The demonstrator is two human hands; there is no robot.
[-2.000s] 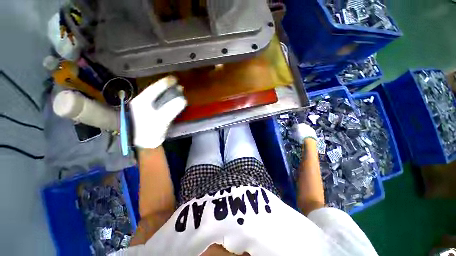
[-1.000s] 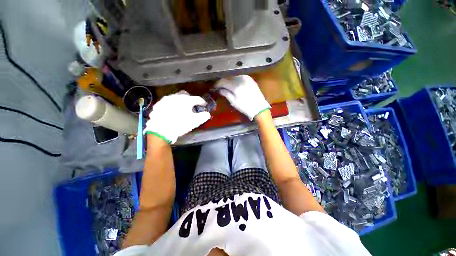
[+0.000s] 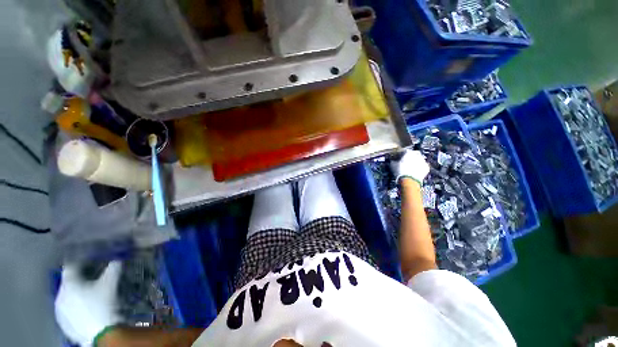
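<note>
My right hand [image 3: 411,167], in a white knit glove with a green cuff, is in the heaped blue right-hand bin [image 3: 509,252] at its near left corner; its fingertips are hidden or too small to read. My left hand [image 3: 88,301], gloved and blurred, is over the blue left-hand bin [image 3: 177,274] at the lower left; whether it holds a piece cannot be told. Small silver-grey metal pieces [image 3: 467,203] fill the right-hand bin. The grey press [image 3: 237,74] stands in front, above the amber sheet [image 3: 325,112] and the long red strip [image 3: 291,152].
The oil brush [image 3: 157,186] stands in the dark cup [image 3: 139,139], left of the press. A white bottle [image 3: 101,165], an orange-yellow bottle [image 3: 81,120] and a dark rectangle [image 3: 107,194] lie near it on grey cloth. More blue crates [image 3: 467,57] with pieces stand at the right.
Both hands were together at the press front one second ago. My left hand has moved down left to the left-hand bin, and my right hand has moved right into the right-hand bin.
</note>
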